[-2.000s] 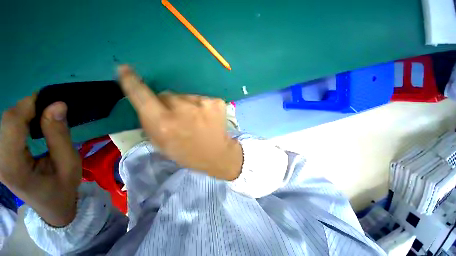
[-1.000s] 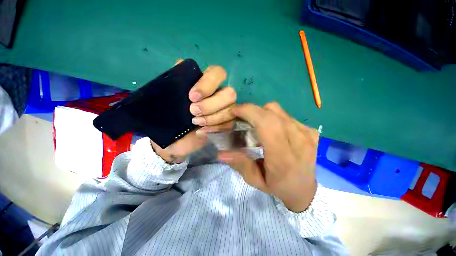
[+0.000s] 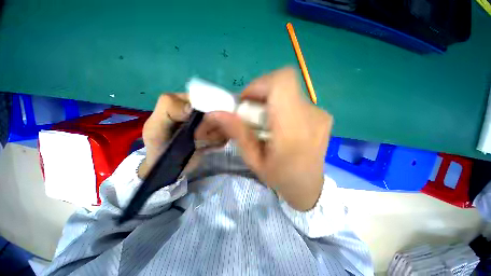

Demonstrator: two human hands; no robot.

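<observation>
My left hand (image 3: 162, 126) holds the black phone case housing (image 3: 168, 167), which is turned nearly edge-on and slants down to the lower left. My right hand (image 3: 293, 135) is closed on a trimming blade with a white handle or wrap (image 3: 252, 113). Its pale, flat front part (image 3: 211, 98) is blurred and lies at the housing's upper end; whether it touches cannot be told. The orange stick (image 3: 302, 63) lies on the green mat (image 3: 134, 32) beyond my right hand.
A dark blue tray (image 3: 371, 33) with black parts stands at the back right. Small dark specks and white bits lie on the mat. A white edge shows at the far right. Red (image 3: 110, 143) and blue (image 3: 406, 167) stools stand below the bench.
The housing has turned from broad side to edge-on, with its lower end swung down. My right hand has raised the white-handled blade to the housing's upper end. The camera view has also shifted.
</observation>
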